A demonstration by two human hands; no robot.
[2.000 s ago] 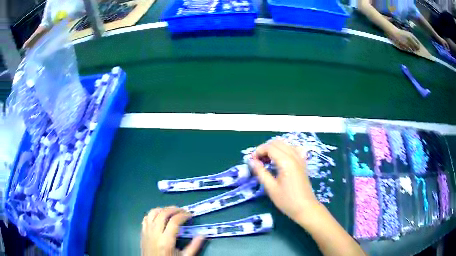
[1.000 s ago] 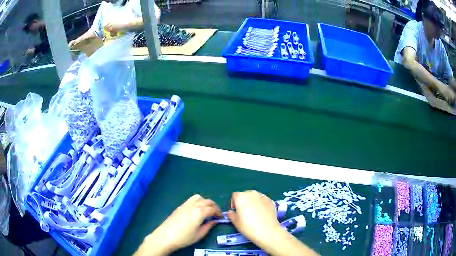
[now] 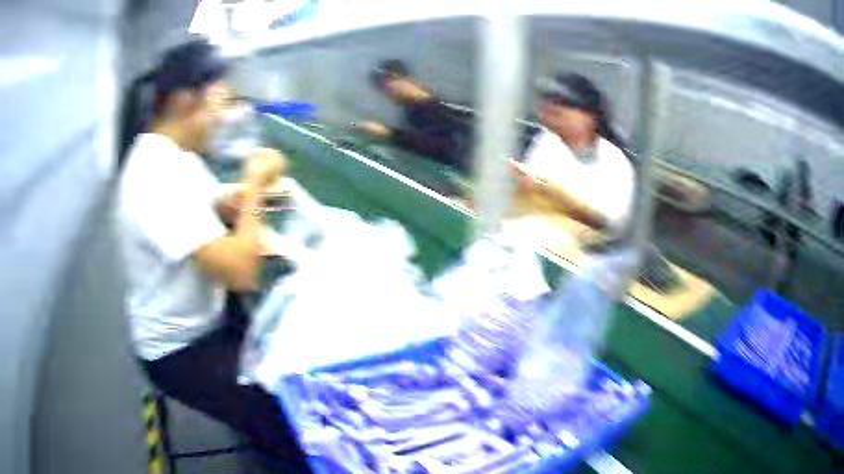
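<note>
Neither of my hands is in the picture. Nearest in front of me is the large blue plastic tote (image 3: 301, 417), heaped with lilac handle shells (image 3: 407, 407) and cut off by the bottom edge. Clear bags of small lilac parts (image 3: 555, 343) stand on the shells at its right. Large crumpled whitish plastic bags (image 3: 352, 287) lie beyond the tote. The picture is blurred.
A seated person in a white shirt (image 3: 171, 231) is at the left. Two people sit across the green belt (image 3: 648, 361), one in dark clothes (image 3: 426, 125), one in white (image 3: 592, 176). Blue trays (image 3: 773, 352) lie at the far right. Pale posts (image 3: 500, 120) rise beyond the bags.
The view has swung left and up. My hands, the shells on the belt, the white parts and the compartment box have left the picture; the tote now shows at bottom centre.
</note>
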